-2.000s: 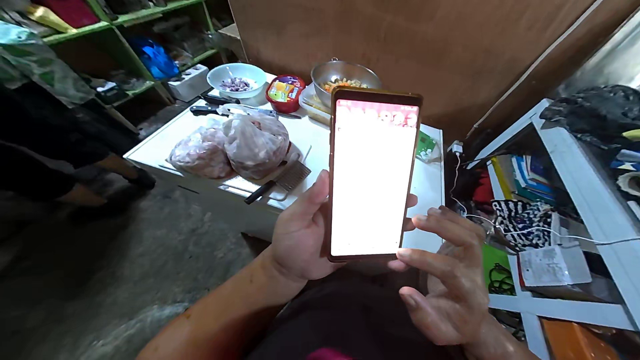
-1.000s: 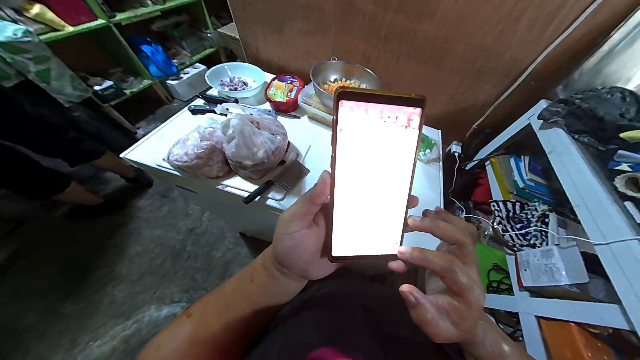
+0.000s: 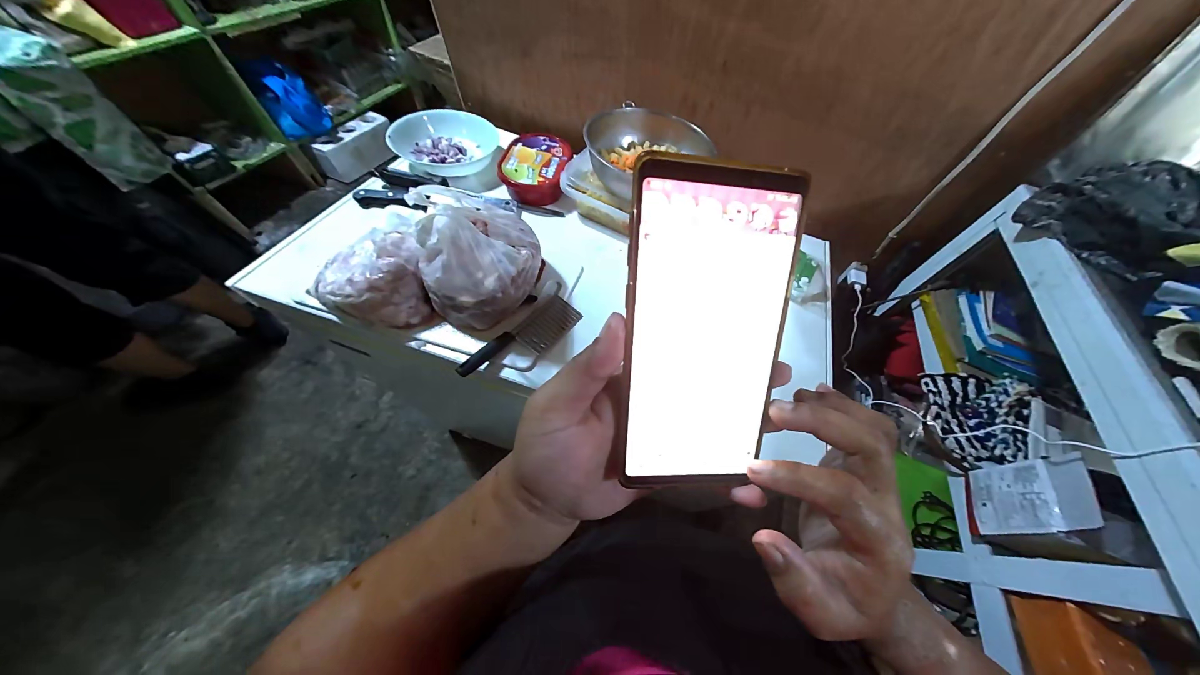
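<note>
My left hand holds a smartphone in a brown case upright, its screen glaring white. At the phone's lower right corner is my right hand, fingers spread, with a fingertip at the edge. Behind, on a white table, two plastic bags of raw meat lie side by side. A crinkle cutter with a black handle rests at their right, and knives lie behind them. Farther back stand a pale bowl of chopped onion, a red tub and a steel bowl of orange pieces.
A person's legs are at the left, near green shelves. A white shelf unit with books and papers stands at the right. A white charger and cable hang beside the table. A brown wooden panel rises behind.
</note>
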